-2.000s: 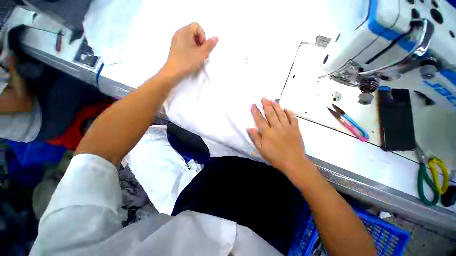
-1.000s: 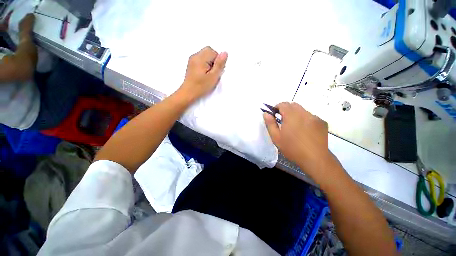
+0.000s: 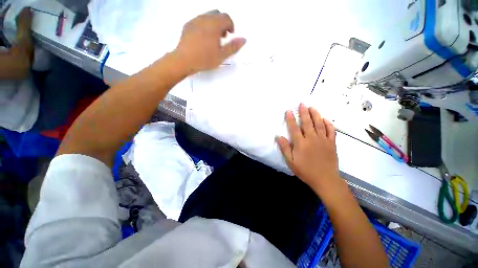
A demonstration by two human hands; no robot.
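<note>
A white fabric panel (image 3: 236, 112) lies on the white table, its near edge along the table's front edge; its far outline merges with the table. My left hand (image 3: 207, 42) is over the panel's far left part, fingers curled and thumb apart, with nothing seen in it. My right hand (image 3: 310, 144) lies flat on the panel's right part, fingers spread, empty. The thread snips (image 3: 387, 144), with red and blue handles, lie on the machine bed to the right of my right hand.
The sewing machine head (image 3: 419, 47) stands at the right. A black rectangle (image 3: 424, 137) and green and yellow scissors (image 3: 452, 196) lie right of the snips. White cloth (image 3: 162, 167) hangs below the table. A blue crate (image 3: 395, 246) is below right. Another person's arm (image 3: 21, 52) shows at far left.
The snips have gone from my right hand to the machine bed. My right hand has opened flat on the panel. My left hand has moved up and its fingers have loosened.
</note>
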